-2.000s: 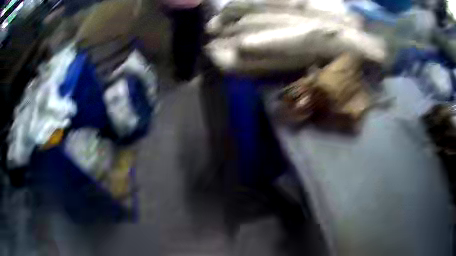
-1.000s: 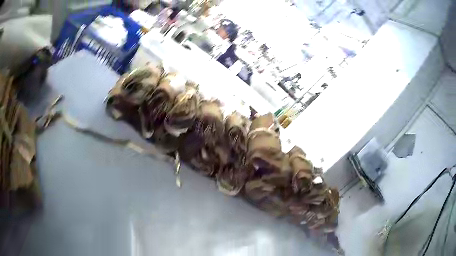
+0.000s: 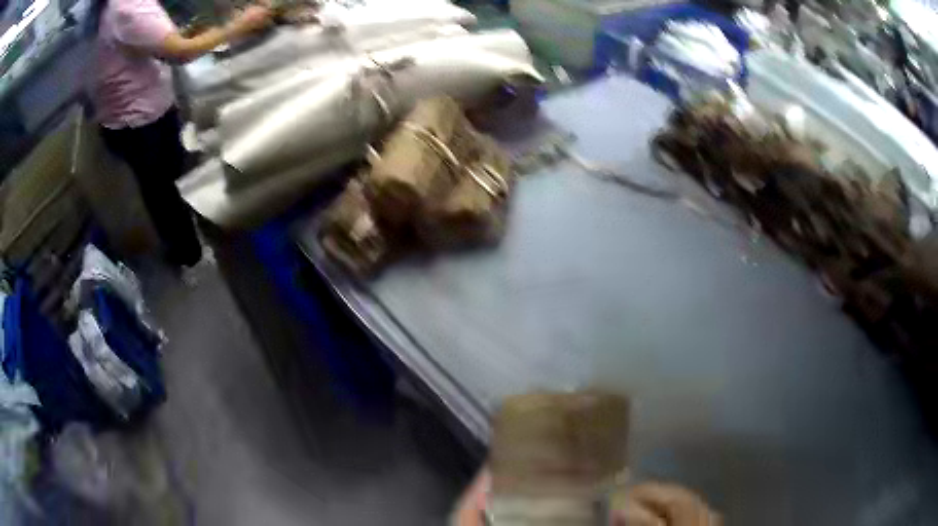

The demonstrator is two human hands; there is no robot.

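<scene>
A brown stack of cut pieces (image 3: 558, 437) is held up at the bottom centre, over the table's near left edge. My left hand (image 3: 473, 501) is at the stack's lower left, mostly cut off by the frame's bottom edge. My right hand (image 3: 666, 508) is at its lower right, fingers curled against it, also partly cut off. A pale strip runs across the stack's lower part between the hands. Tied brown bundles (image 3: 437, 170) lie heaped at the table's far left corner. A long row of brown bundles (image 3: 813, 211) lies along the table's right side.
The grey table (image 3: 617, 298) has a loose pale strip (image 3: 617, 180) across its far part. Large pale tied rolls (image 3: 298, 118) lie beyond its left corner. A person in pink (image 3: 134, 62) stands behind them. Blue bags with white pieces (image 3: 103, 339) are on the left floor.
The view has swung back left from the bundle row. The brown stack and both my hands have come into view at the bottom. The picture is less blurred than two seconds ago.
</scene>
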